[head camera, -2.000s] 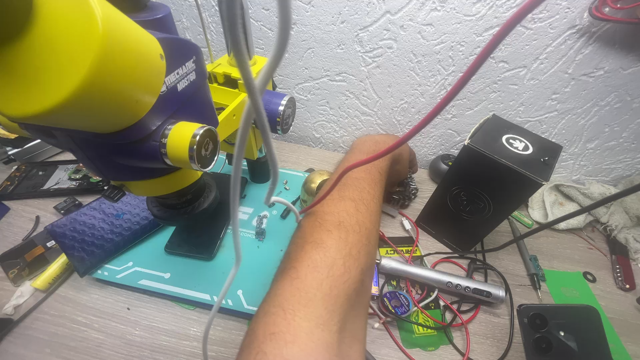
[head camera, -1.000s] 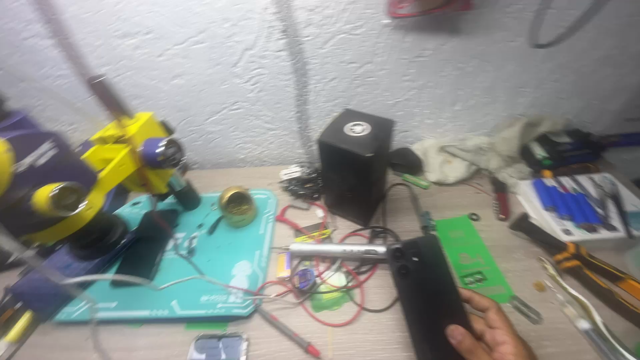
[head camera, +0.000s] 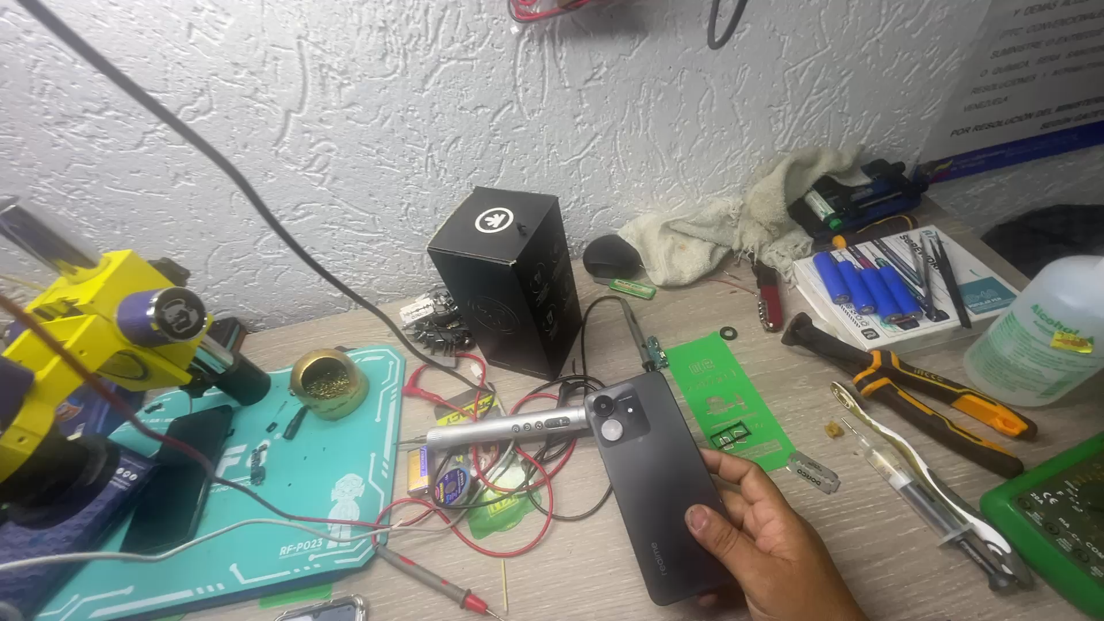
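My right hand (head camera: 759, 543) grips a dark grey smartphone (head camera: 655, 492) by its lower right edge, back cover and cameras facing up. The phone's upper left edge meets a silver pen-shaped electric screwdriver (head camera: 509, 429), which lies over tangled red and black wires (head camera: 552, 492). To the left is a teal repair mat (head camera: 371, 457) bearing a second black phone (head camera: 181, 479), small parts and a brass tip cleaner pot (head camera: 328, 385). A red-tipped test probe (head camera: 435, 582) rests near the mat's lower corner. My left hand is out of view.
A yellow and purple microscope (head camera: 95, 319) stands over the mat. Behind the phone is a black box (head camera: 509, 280). Toward the right lie a green sheet (head camera: 733, 397), a razor blade (head camera: 812, 472), pliers (head camera: 914, 392), a syringe (head camera: 931, 509) and an alcohol bottle (head camera: 1044, 336). Cables hang across the left.
Two seconds ago an arm reached toward the items beside the black box, and the grey phone lay at the right. One second ago a hand held that phone. The view has shifted right.
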